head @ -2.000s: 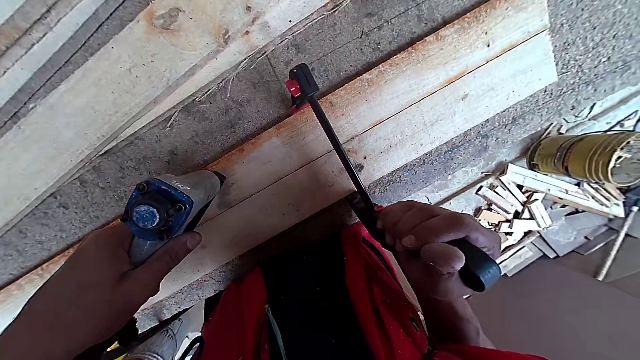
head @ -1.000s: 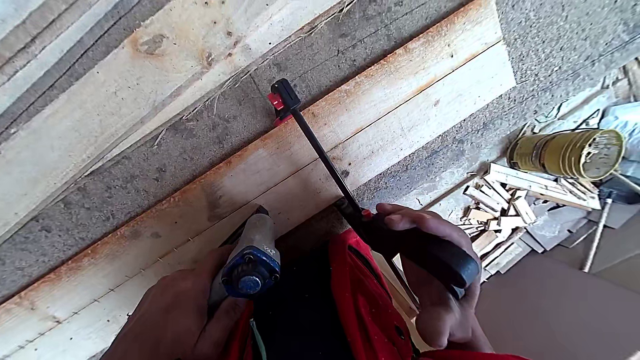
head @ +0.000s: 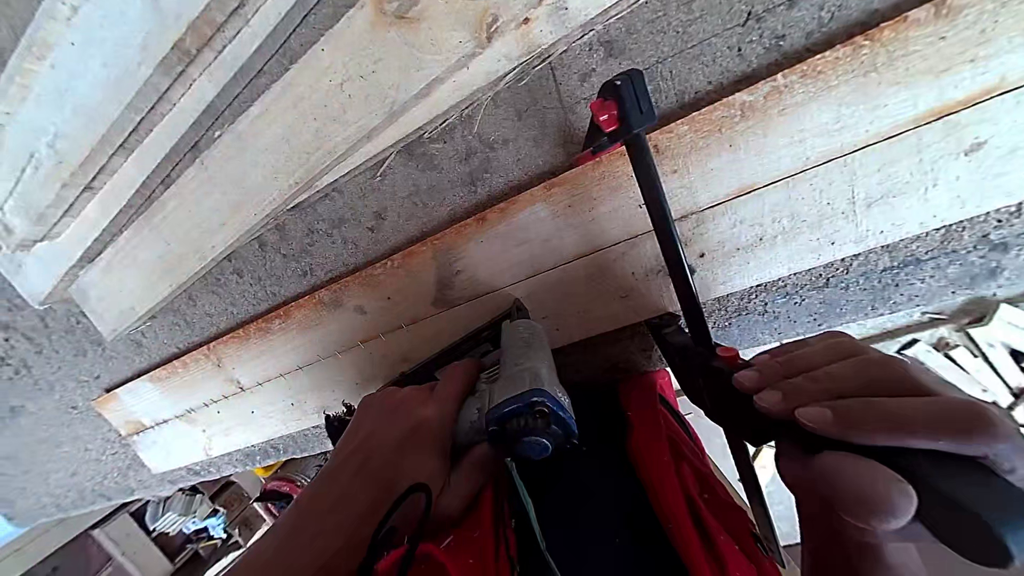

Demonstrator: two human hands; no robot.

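Note:
Two long wooden boards (head: 552, 232) lie edge to edge on a concrete surface, with a row of staples across the left part of their seam. My left hand (head: 432, 424) grips a pneumatic stapler (head: 524, 368), its nose at the near board just below the seam. A black bar clamp (head: 668, 232) with red parts spans both boards; its upper jaw is at the far edge, its lower jaw at the near edge. My right hand (head: 872, 424) holds the clamp's handle. The palm side of my left hand is partly hidden.
More rough boards (head: 320, 120) lie at the upper left on the concrete (head: 400, 196). Wood offcuts (head: 968, 360) are piled below at the right. Scrap and other items (head: 184, 516) lie at the lower left. A thin cord hangs before the red garment.
My left hand has brought the stapler rightward, from left of the red garment to close beside the clamp. My right hand still holds the clamp. The view has shifted.

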